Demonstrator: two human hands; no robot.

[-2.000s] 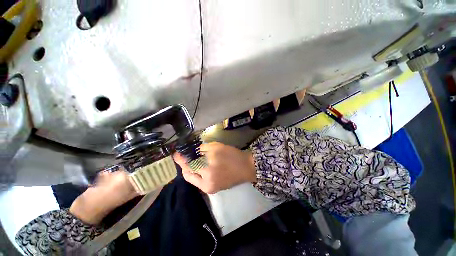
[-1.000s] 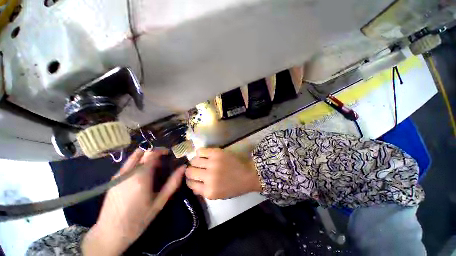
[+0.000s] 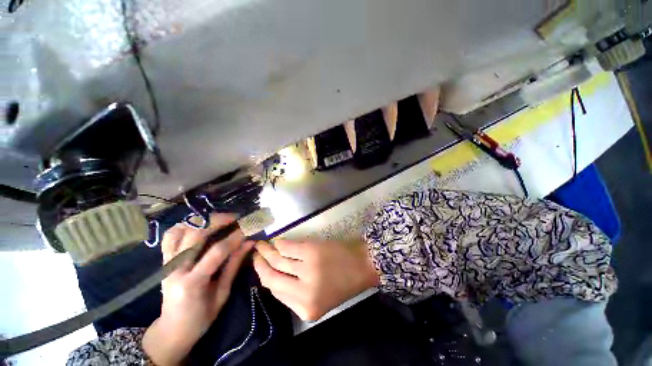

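Observation:
The black bag panel (image 3: 236, 322) lies under and in front of the sewing machine head, with a silvery zipper (image 3: 252, 330) curving along it. My left hand (image 3: 196, 275) holds the panel's edge with its fingertips, just left of the lit needle area (image 3: 275, 171). My right hand (image 3: 307, 271) pinches the edge beside it, the two hands' fingertips almost together. What lies between the fingertips is too small to tell. The presser foot is mostly hidden behind the machine parts and glare.
The ridged cream tension knob (image 3: 104, 232) hangs at the left. Black labels (image 3: 372, 136) stand between tan dividers under the machine arm. Red-and-black snips (image 3: 493, 149) lie at the right. A blue bin (image 3: 590, 200) is beside the white table (image 3: 557, 157).
The view has shifted, bringing the machine head further left. My left hand has come from beside the tension knob to the panel edge. My right hand has moved lower, away from the machine parts.

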